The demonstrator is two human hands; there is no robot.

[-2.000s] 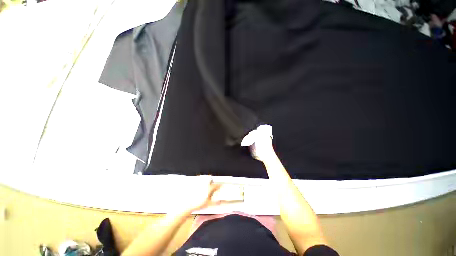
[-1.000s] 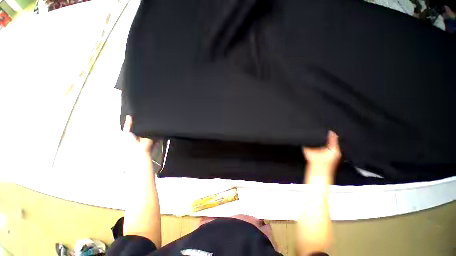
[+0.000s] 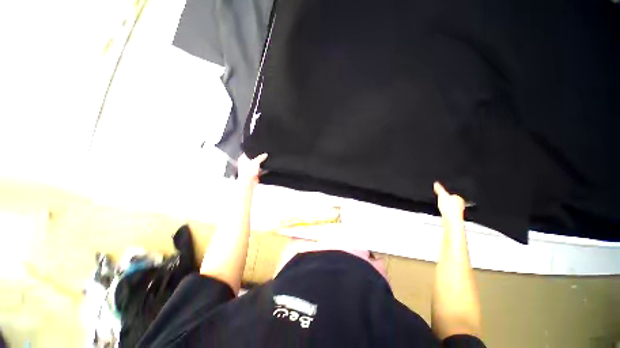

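A black fabric ply covers most of the table, its near edge along the white border. My left hand holds the ply's near left corner, beside the cut end. My right hand pinches the same near edge farther right, thumb on top. The edge is taut between the hands. To the right of my right hand a corner of cloth hangs over the white border. A thin black layer shows just below the held edge. My fingers under the cloth are hidden.
Dark grey fabric pieces with a notched edge lie left of the ply. A yellow-brown strip lies on the white table border. A heap of scraps is on the tan floor at the left. A thin line runs along the white tabletop.
The ply's end, earlier held raised over the grey pieces, has come down and right, uncovering them. Both hands still hold its edge, now nearer the border. The view has shifted.
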